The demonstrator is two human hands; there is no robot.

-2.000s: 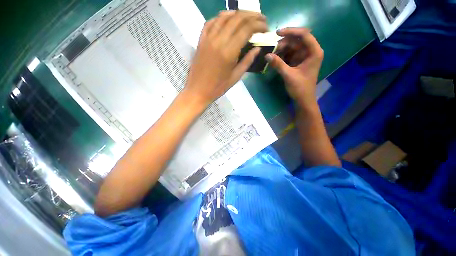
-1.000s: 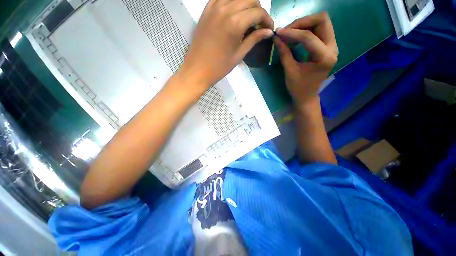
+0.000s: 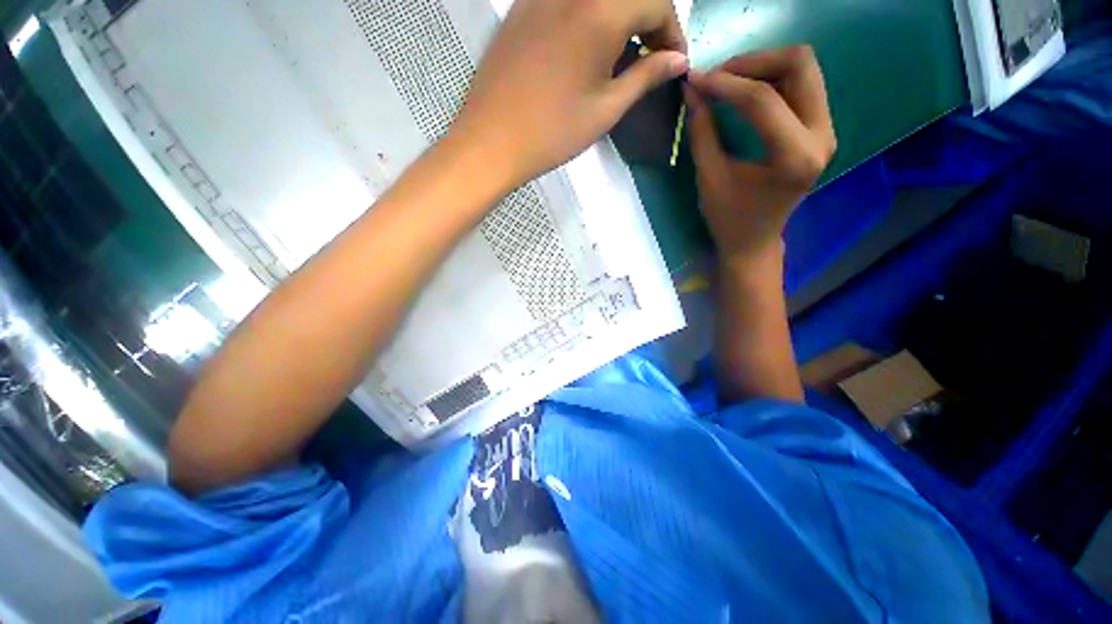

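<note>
A pale laptop bottom cover (image 3: 329,183) lies inner side up in front of me, with perforated vent areas, partly under my left forearm. My left hand (image 3: 579,79) is above its right edge, thumb and fingers pinched on a dark piece with a pale edge (image 3: 632,51), mostly hidden by the fingers. My right hand (image 3: 762,146) meets it fingertip to fingertip. A narrow yellowish strip (image 3: 677,137) hangs down at the right fingertips; which fingers hold it is hard to tell.
Green mat (image 3: 878,73) lies under the work. A crinkled clear plastic bag (image 3: 61,390) is at the left. Another pale cover or tray with dark parts (image 3: 1018,49) is at the upper right. A small open cardboard box (image 3: 890,388) sits low at the right, beside blue material.
From two seconds ago, the dark piece and broad pale liner have turned and now show much less. Both hands have closed together at the fingertips. The cover sits slightly further up-left in view.
</note>
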